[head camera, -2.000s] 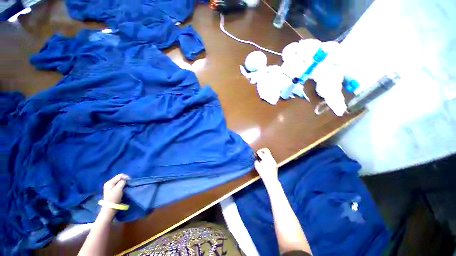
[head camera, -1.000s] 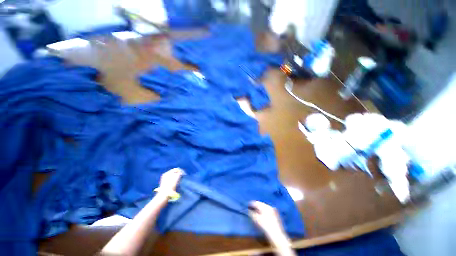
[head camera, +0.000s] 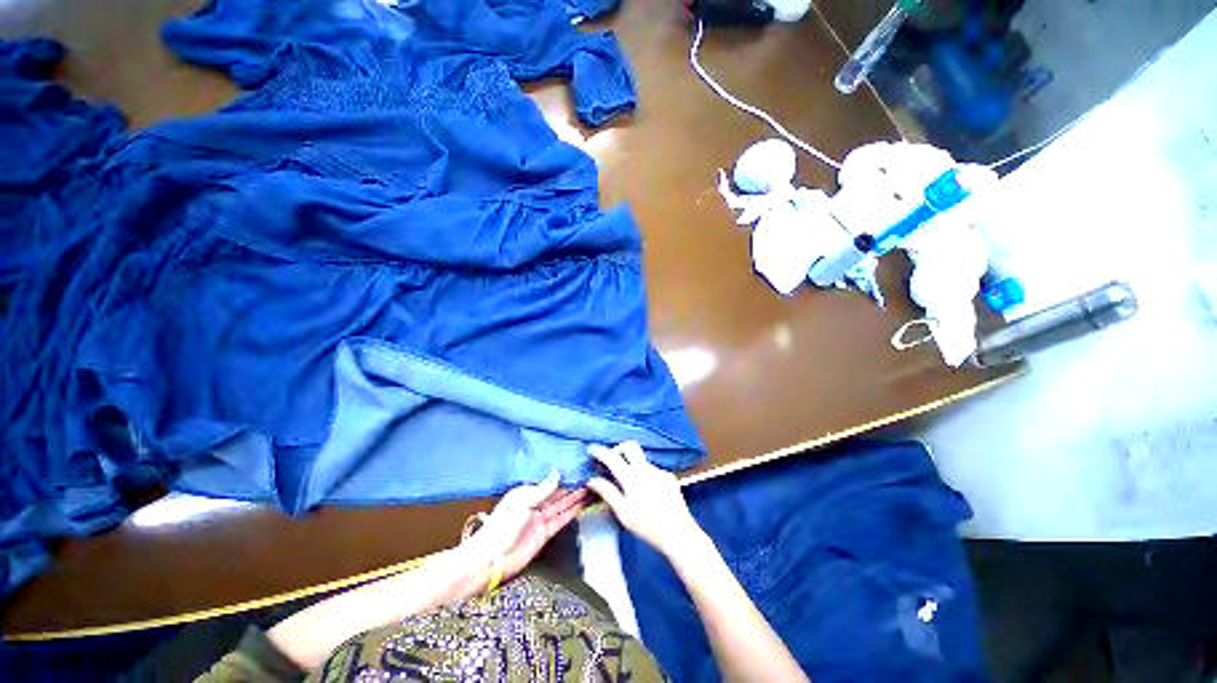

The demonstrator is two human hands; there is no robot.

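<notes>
A blue denim dress (head camera: pixel 441 294) lies spread on the table, with gathered tier seams across its skirt. Its hem is folded back and shows the paler inside (head camera: pixel 414 447). My left hand (head camera: pixel 523 530) is at the table's front edge, palm partly up, fingers by the hem; whether it grips cloth cannot be told. My right hand (head camera: pixel 638 491) is just right of it, with fingertips on the hem's right part and the cloth pinched there. Any small tool in the fingers is hidden.
The brown table (head camera: pixel 747 400) has a pale edge. White bundles with blue parts (head camera: pixel 868 227), a grey cylinder (head camera: pixel 1061 324) and a clear tube (head camera: pixel 870 54) are at the right. Another denim garment (head camera: pixel 828 560) hangs below the edge. More blue cloth (head camera: pixel 47 147) is at left.
The hem has been turned back further, showing more pale inside. My left hand has moved right and down, off the cloth's middle, and now sits beside my right hand. The view has shifted.
</notes>
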